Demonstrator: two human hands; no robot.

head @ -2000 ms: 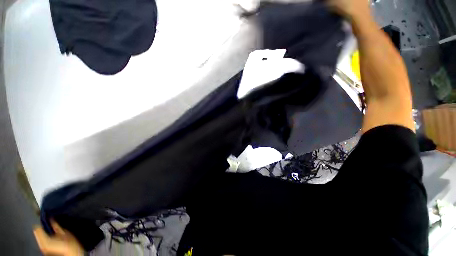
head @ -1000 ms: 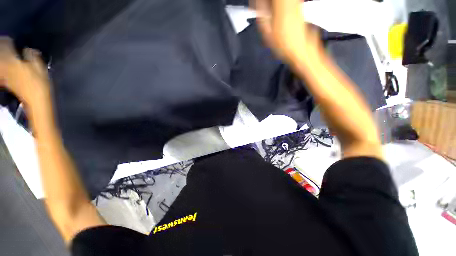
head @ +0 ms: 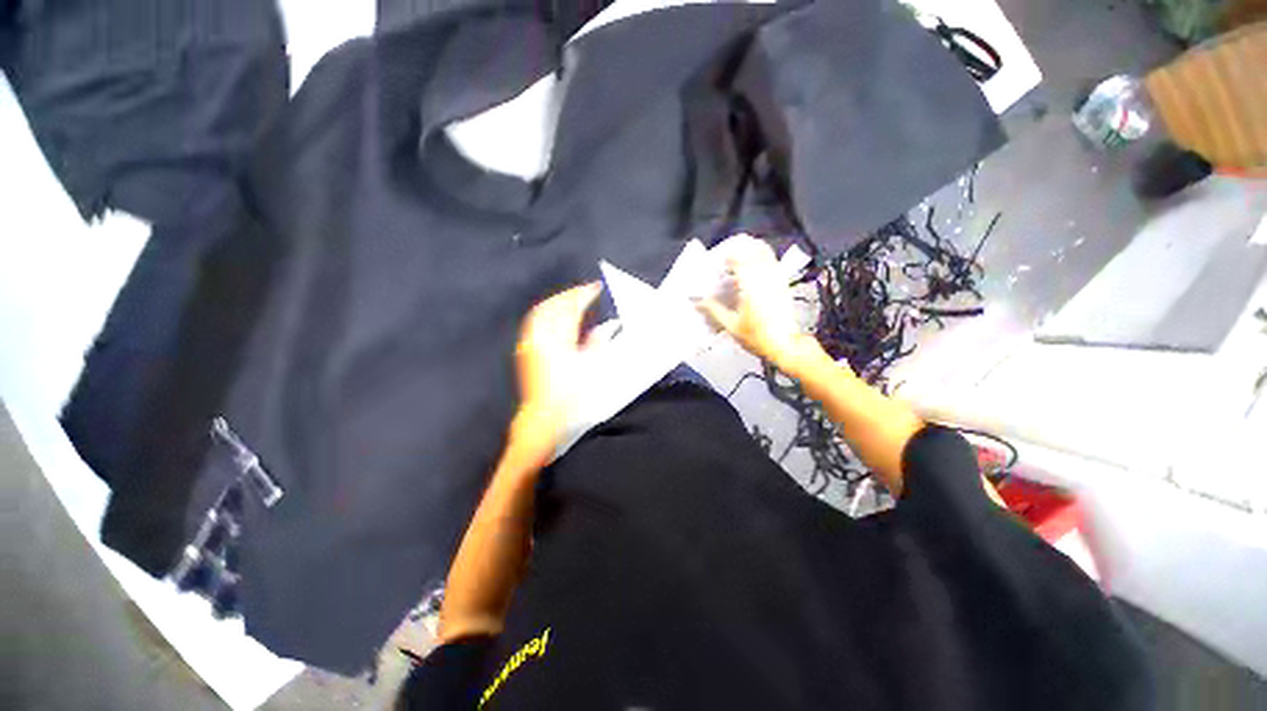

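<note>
A dark garment (head: 375, 306) lies spread over the white table, with a curved opening near the top middle showing white. A plaid patch (head: 209, 549) shows at its lower left. My left hand (head: 559, 347) and my right hand (head: 750, 299) are at the table's near edge, both on white paper pattern pieces (head: 646, 327) with pointed corners. The left fingers are partly hidden behind the paper. The right fingers are bent around the paper and blend with it.
Black-handled shears (head: 969, 53) lie at the table's upper right corner. Dark trimmings (head: 882, 313) litter the floor at the right. A clear plastic item (head: 1114, 111), a cardboard box (head: 1209, 97) and a red object (head: 1042, 511) are farther right.
The dark garment, earlier lifted and moving in both hands, now lies spread on the table. Both hands have come together at the near edge and taken hold of white paper.
</note>
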